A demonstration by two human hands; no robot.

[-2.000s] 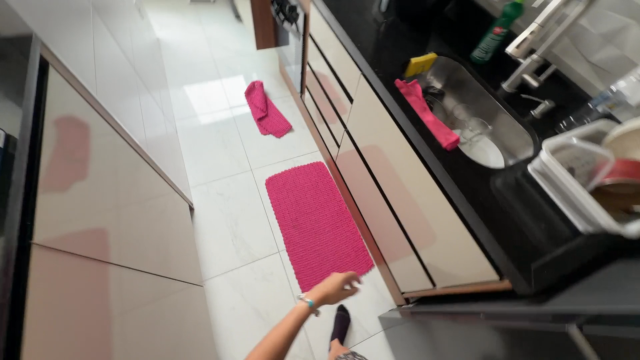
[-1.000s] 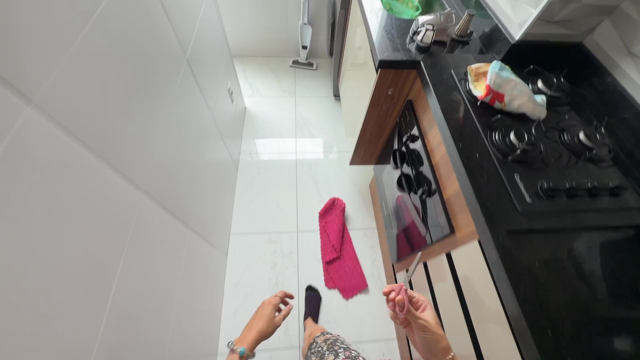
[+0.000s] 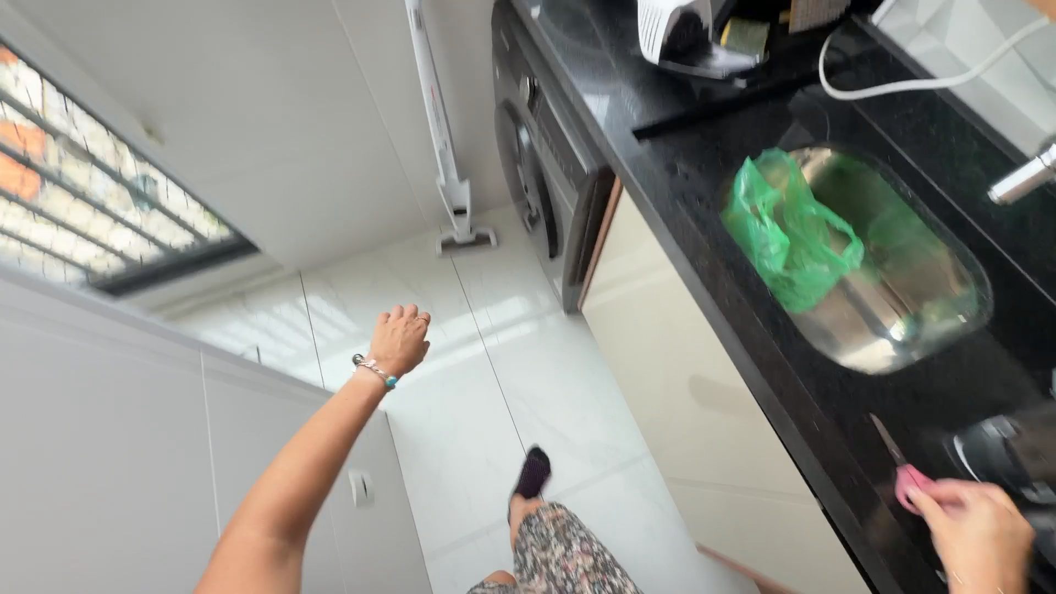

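My right hand (image 3: 982, 528) grips a pair of scissors with a pink handle (image 3: 912, 487) over the black countertop at the lower right, blades pointing up and left. My left hand (image 3: 399, 340), with a bracelet at the wrist, hangs over the tiled floor and holds nothing visible; its fingers are loosely bent. A green plastic bag (image 3: 784, 235) lies over the left edge of the stainless steel sink (image 3: 924, 297), up from the scissors and partly inside the basin.
The black countertop (image 3: 701, 206) runs along the right. A front-loading washing machine (image 3: 544, 157) stands beyond the cabinet. A white stick vacuum (image 3: 445, 157) leans at the far wall. A faucet (image 3: 1023, 177) and a white cable (image 3: 907, 87) are at the upper right. Barred window (image 3: 91, 173) at left.
The view has moved along the kitchen from the pink mats, past the stove, to this second sink. The scissors are in my right hand one second ago and now; the left arm reaches farther forward.
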